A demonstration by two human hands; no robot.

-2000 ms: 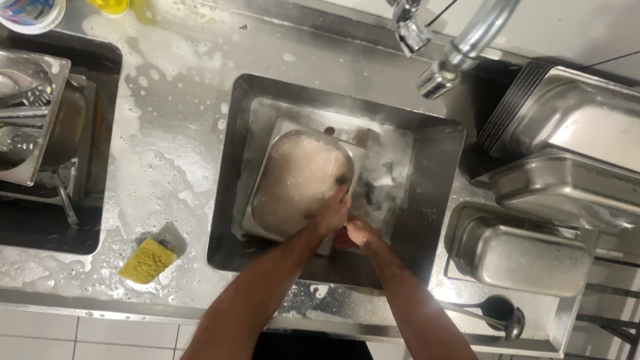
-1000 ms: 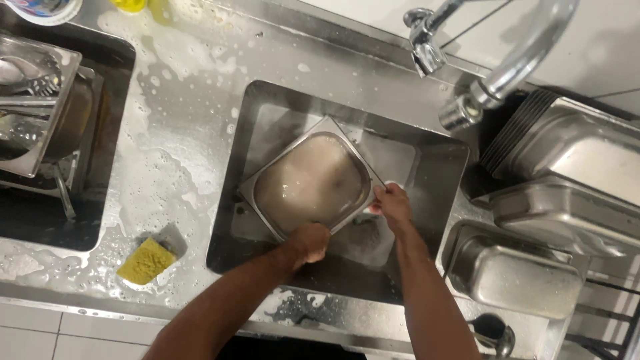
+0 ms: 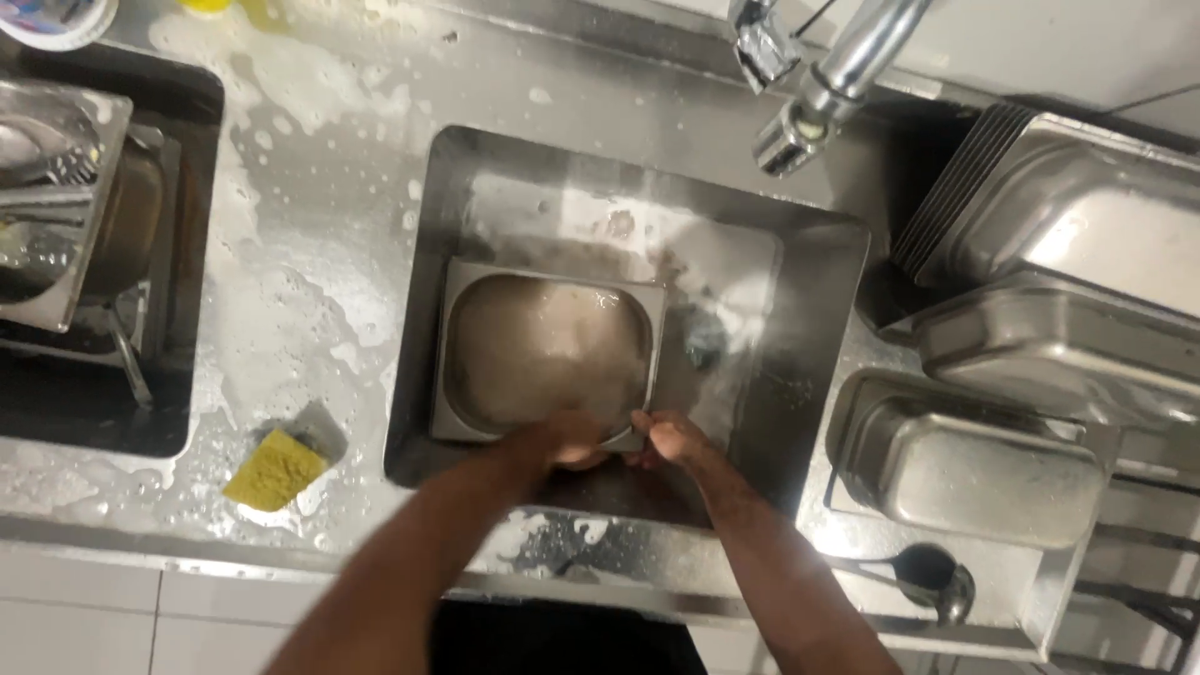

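Observation:
A rectangular stainless steel pan (image 3: 553,352) with cloudy liquid in it sits low in the left part of the sink basin (image 3: 816,319). My left hand (image 3: 572,441) is blurred at the pan's near rim, its fingers partly hidden, and I cannot tell how firmly it grips. At the near right corner, my right hand (image 3: 670,439) pinches the rim between thumb and fingers. A dark drain (image 3: 703,337) shows in the wet basin floor to the right of the pan. The chrome faucet (image 3: 792,141) hangs over the basin's far right edge.
A yellow sponge (image 3: 275,471) lies on the wet steel counter (image 3: 300,281). The left basin holds a steel pan (image 3: 52,309) with utensils. Upturned steel pans (image 3: 994,478) and a stack of pans (image 3: 1106,216) stand at right, with ladles (image 3: 937,581) near the front edge.
The pan was turned at an angle one second ago and now sits nearly square to the basin, farther left. My right hand has moved from its right side to its near right corner.

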